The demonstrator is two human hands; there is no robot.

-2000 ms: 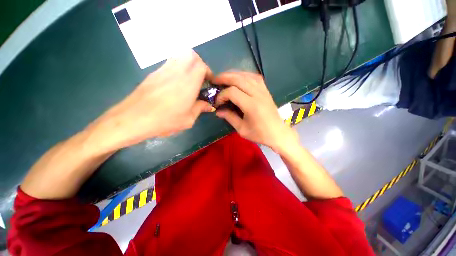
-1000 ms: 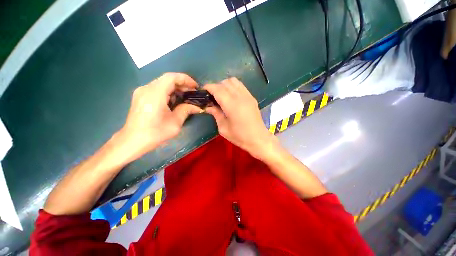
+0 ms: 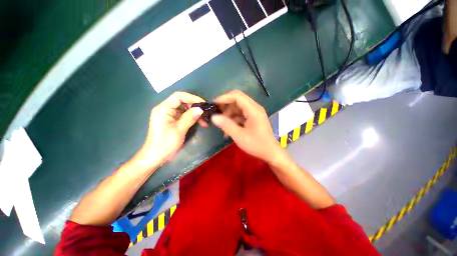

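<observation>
A small glossy black device housing (image 3: pixel 205 108) is held between my two hands above the near edge of the green work surface. My left hand (image 3: pixel 173 122) grips it from the left with thumb and fingers. My right hand (image 3: pixel 243 120) is at its right side, fingers curled around that end. Fingers hide much of the housing, and I cannot tell whether it is open or closed.
A white release liner (image 3: pixel 170 62) with black adhesive pads (image 3: pixel 228 19) lies beyond my hands. Black tweezers (image 3: pixel 253 67) rest partly on it. Black cables (image 3: pixel 316 55) hang at upper right. White paper pieces (image 3: pixel 22 175) lie at far left. A person's dark clothing (image 3: pixel 435 60) shows at right.
The housing, earlier seen lengthwise between both hands, now shows as a smaller dark piece. My fingers have shifted around it. The view has moved, showing more of the liner and pads.
</observation>
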